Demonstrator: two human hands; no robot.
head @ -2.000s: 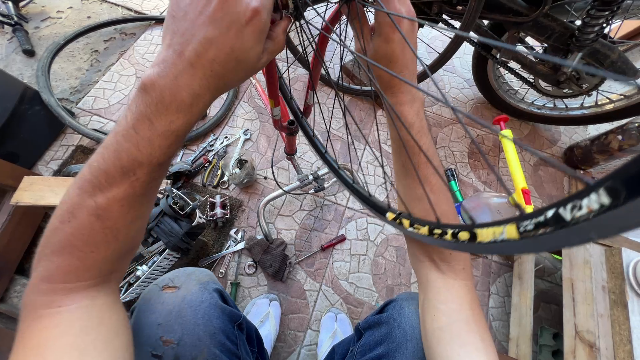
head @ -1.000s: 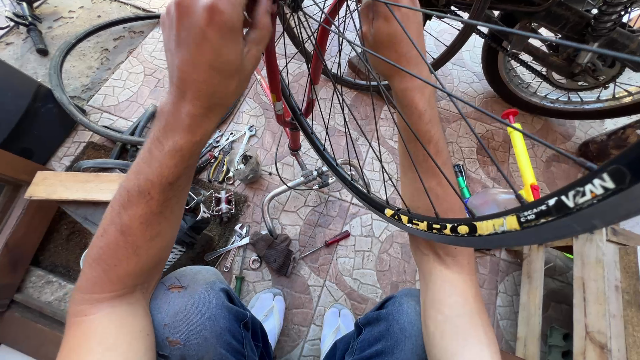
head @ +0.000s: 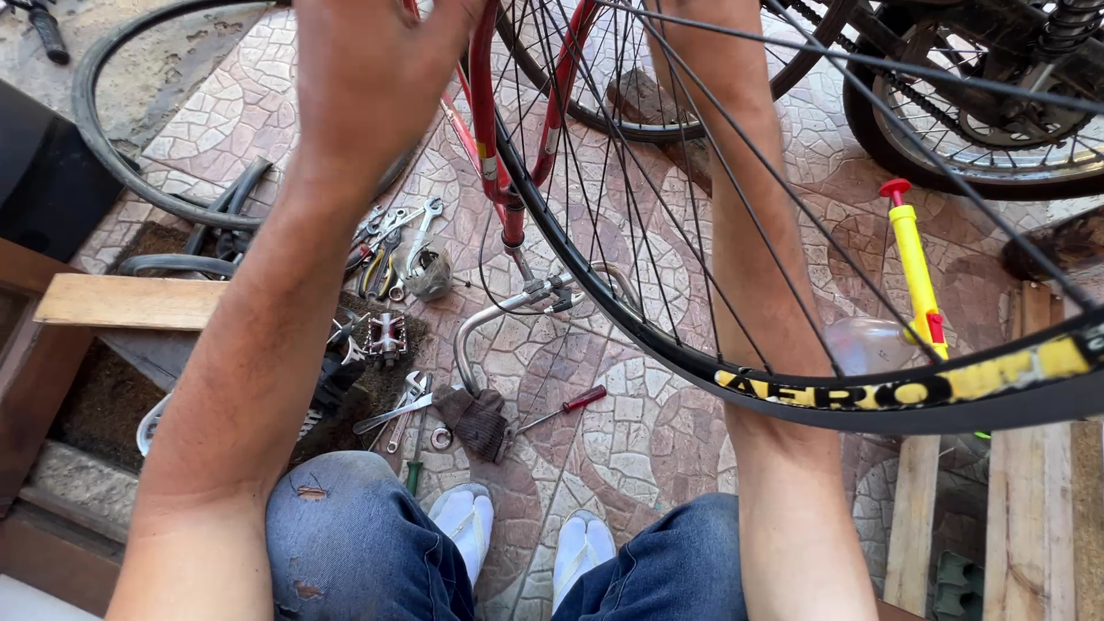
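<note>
A spoked bicycle wheel [head: 832,390] with a yellow-decalled rim spans the upper right, beside the red bicycle fork [head: 513,194] of an upside-down bicycle. My left hand [head: 379,69] is at the top, left of the fork; its fingers are blurred and partly cut off, so its hold cannot be told. Behind the spokes my right forearm reaches up, and my right hand is beyond the top edge. Below the fork, the chrome drop handlebar [head: 509,304] rests near the floor, with a dark cloth [head: 474,423] at its end. A red-handled screwdriver [head: 585,398] lies beside the cloth.
Wrenches [head: 429,210], pliers [head: 376,274] and pedals [head: 385,336] lie at the left, near a wooden board [head: 129,302] and a loose tire [head: 95,129]. A yellow pump [head: 914,259] stands at right, before wooden slats [head: 1018,517]. A motorcycle wheel [head: 975,164] is at upper right.
My left hand has moved away from the fork's edge toward the left. My right hand, partly visible behind the spokes before, has gone out past the top edge.
</note>
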